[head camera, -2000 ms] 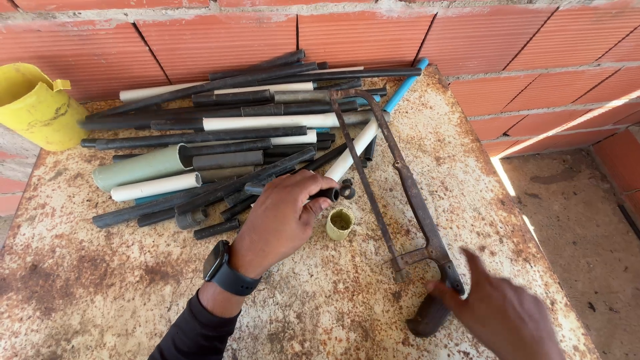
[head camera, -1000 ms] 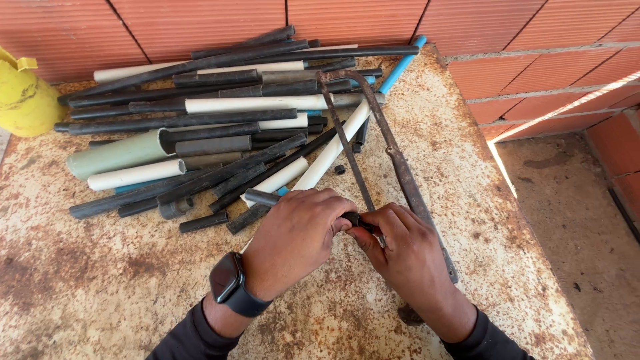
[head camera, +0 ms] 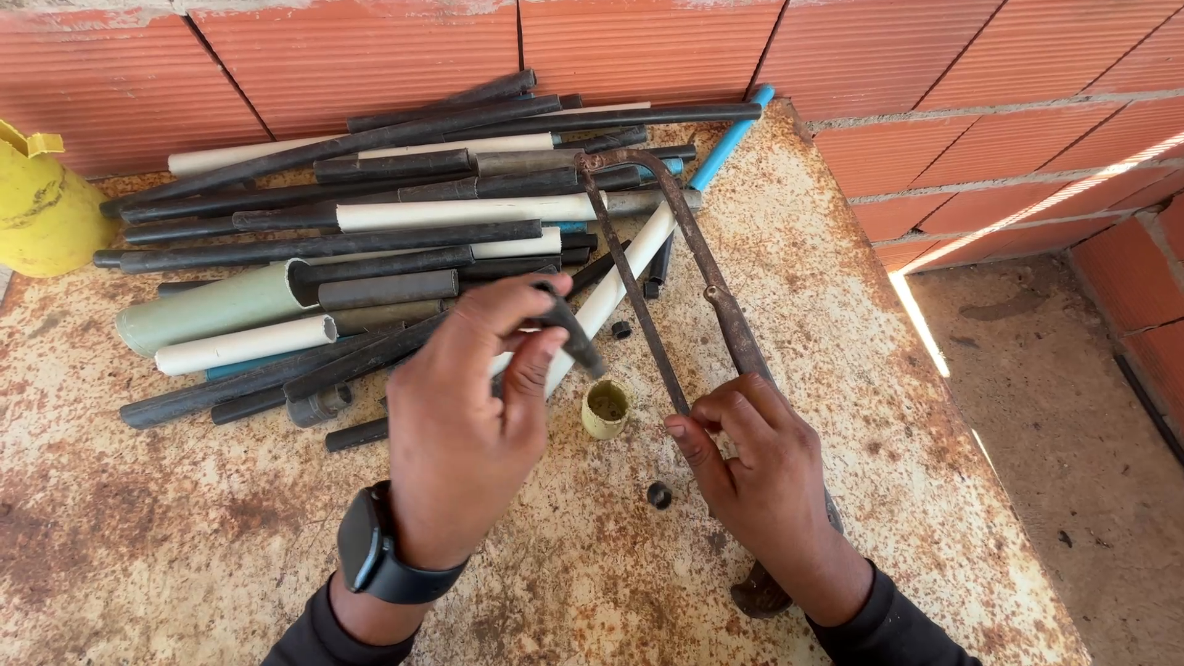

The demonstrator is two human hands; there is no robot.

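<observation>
My left hand [head camera: 472, 407], with a watch on its wrist, holds a short black plastic pipe piece [head camera: 575, 338] between thumb and fingers, tilted over a small yellowish cup [head camera: 606, 410]. A rusty hacksaw [head camera: 726, 319] lies on the table. My right hand [head camera: 763, 472] is over its lower part, near the blade's end; whether the fingers grip it or hold something small is hidden. One small black ring [head camera: 659, 495] lies between my hands, and another [head camera: 621, 329] is beside the blade. Black, white and blue pipes [head camera: 439, 208] are piled behind my left hand.
The rusty metal tabletop [head camera: 231, 546] meets a hollow-brick wall [head camera: 647, 46] at the back. A yellow plastic container [head camera: 42, 213] stands at the far left, and a wide grey-green pipe [head camera: 217, 305] lies in the pile. Concrete floor [head camera: 1045, 370] shows beyond the right edge.
One second ago my hands were together at the black piece. They are now apart: the left holds the piece near the cup, and the right is over the hacksaw. A ring now shows between them.
</observation>
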